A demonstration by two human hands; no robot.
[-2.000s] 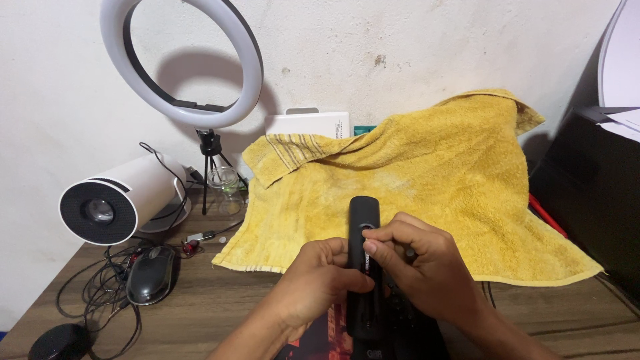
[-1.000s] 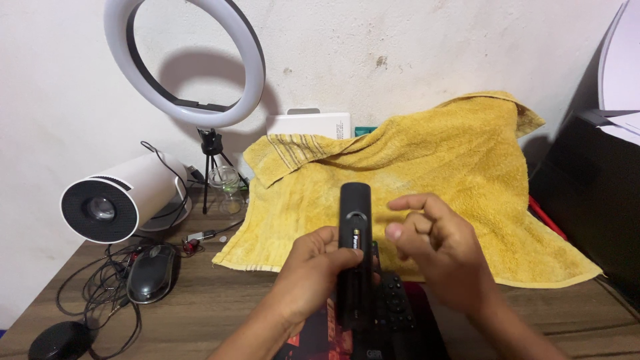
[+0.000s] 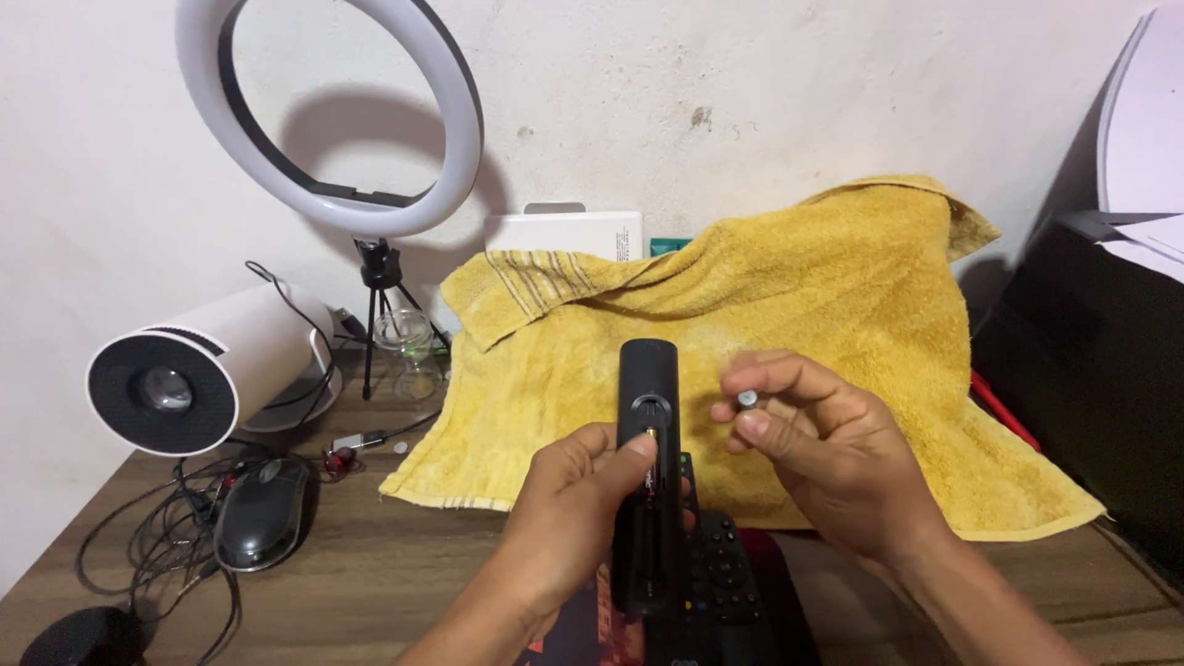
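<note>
My left hand (image 3: 578, 504) grips a black remote control (image 3: 647, 370) upright, its back facing me and the battery compartment uncovered. One battery (image 3: 651, 472) lies in that compartment, partly under my left thumb. To the right, my right hand (image 3: 823, 435) pinches a small cylindrical battery (image 3: 747, 400) between thumb and fingers, with its flat end towards me; it is apart from the remote. Below and behind the held remote, a second black remote control (image 3: 726, 564) lies with its buttons up on a dark, red-patterned item (image 3: 578, 638).
A yellow towel (image 3: 832, 305) is draped behind my hands. At the left are a white projector (image 3: 240, 342), a ring light (image 3: 462, 120) on a tripod, a clear glass jar (image 3: 407, 356), a black mouse (image 3: 262, 513) and tangled cables (image 3: 157, 555). Papers (image 3: 1147, 139) rest at the right.
My right hand has moved away from the remote to the right, and a battery now shows between its fingers. My left hand still holds the remote.
</note>
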